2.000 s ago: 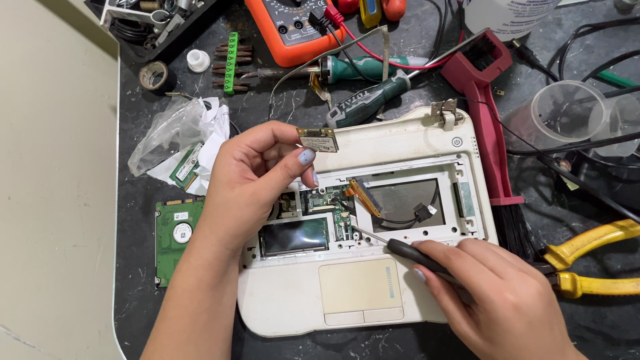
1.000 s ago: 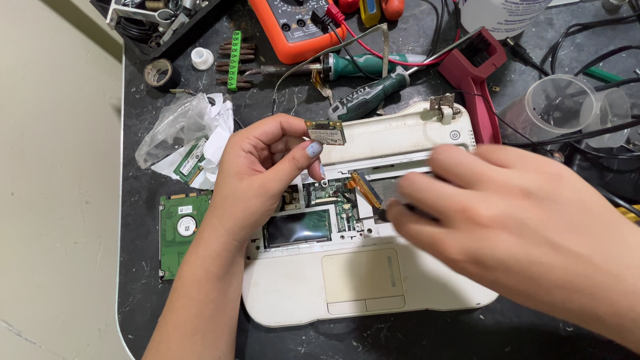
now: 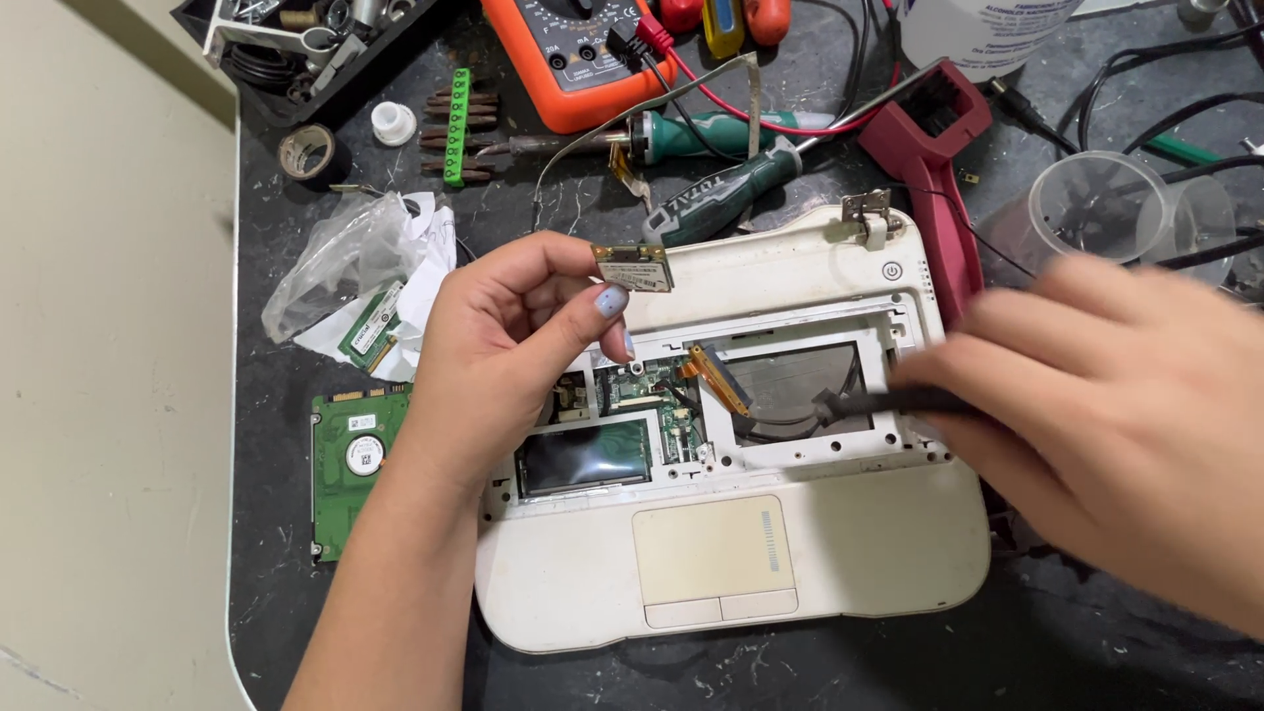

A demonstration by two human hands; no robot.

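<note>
My left hand (image 3: 533, 336) pinches a small wireless card (image 3: 634, 269) between thumb and fingers above the left part of an opened white laptop base (image 3: 889, 553). Blurred by motion, my right hand (image 3: 1096, 405) is over the laptop's right side. A dark, slender thing (image 3: 904, 399) runs from its fingers toward the cable in the right opening; it looks like the screwdriver's handle, but blur hides its exact form. A ribbon connector (image 3: 721, 380) lies by the exposed circuit board (image 3: 647, 390). The touchpad (image 3: 713, 553) is at the front of the base.
A hard drive (image 3: 341, 474) lies left of the laptop, below a memory module (image 3: 373, 326) on white paper. Behind are a green-handled screwdriver (image 3: 726, 197), a soldering iron (image 3: 681, 136), an orange multimeter (image 3: 573, 89) and a red-handled brush (image 3: 933, 168). A clear cup (image 3: 1096, 212) and cables are at right.
My right hand has moved right, away from the laptop's middle, where it held a screwdriver two seconds ago. My left hand keeps the card in nearly the same place.
</note>
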